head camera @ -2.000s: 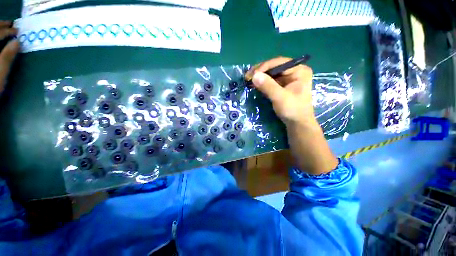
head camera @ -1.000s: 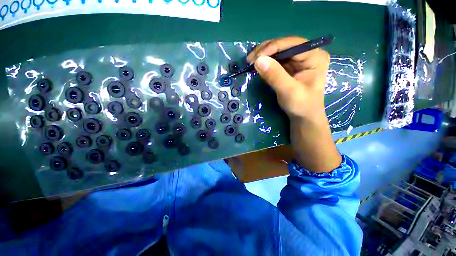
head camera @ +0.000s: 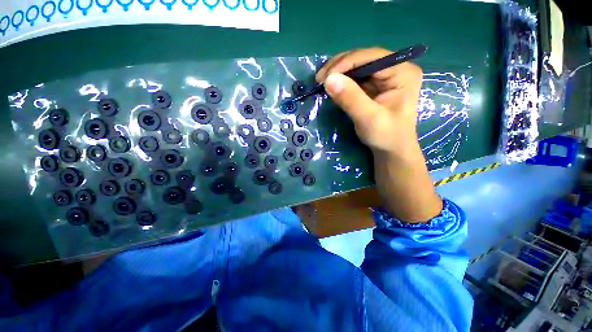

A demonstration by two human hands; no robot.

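My right hand [head camera: 380,97] holds slim black tweezers [head camera: 383,63] like a pen. Their tip is at a round component with a blue ring [head camera: 289,105] near the upper right of the clear film [head camera: 162,76]. Many dark round components [head camera: 149,119] lie in rows on the film, some with a paler ring. A white strip with blue loops [head camera: 195,18] lies behind the film at the upper left. My left hand is not in view.
The film lies on a green bench [head camera: 363,32]. A shiny clear pack with dark parts [head camera: 519,84] stretches along the right side. Empty wrinkled film [head camera: 444,117] lies right of my hand. Beyond the bench are a blue bin [head camera: 557,151] and yellow-black floor tape [head camera: 468,174].
The view has shifted closer over the film. The tweezer tip has moved down-left to the component, where a blue ring now shows. My left hand has left the upper left of the picture.
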